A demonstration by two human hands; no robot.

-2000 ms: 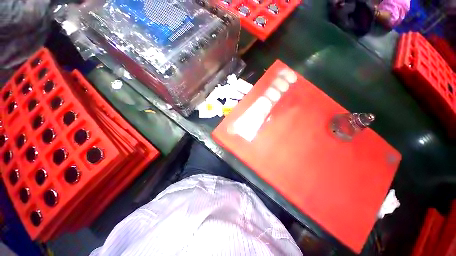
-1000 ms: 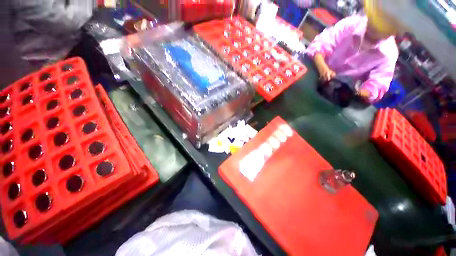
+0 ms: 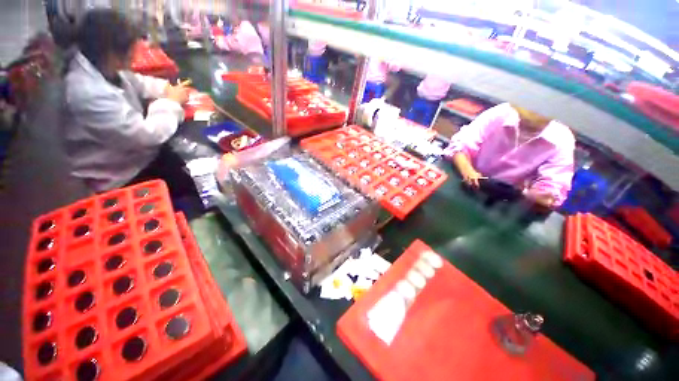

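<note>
Neither of my hands is in the picture. A flat red mat [image 3: 439, 327] lies nearest in front of me, its lower part cut off by the bottom edge. Pale round discs [image 3: 421, 275] lie in a row at its upper left, with a whitish glossy strip [image 3: 385, 318] below them. A small clear glass bottle [image 3: 515, 333] with a metallic top stands on its right part. White scraps with yellow spots [image 3: 354, 274] lie left of the mat. A bulky film-wrapped box [image 3: 305, 216] with a blue patch stands beyond them.
Stacked red trays with round dark parts [image 3: 112, 283] are at left. Another filled tray [image 3: 372, 167] is behind the box, and more trays [image 3: 625, 268] are at right. A person in pink [image 3: 514, 152] sits across; a person in pale workwear [image 3: 112, 123] works at left. A shelf [image 3: 476, 59] spans above.
The view has tilted up, bringing the shelf, posts and the person at left into view. My striped pale clothing has nearly left the picture. The mat and bottle look unmoved on the bench.
</note>
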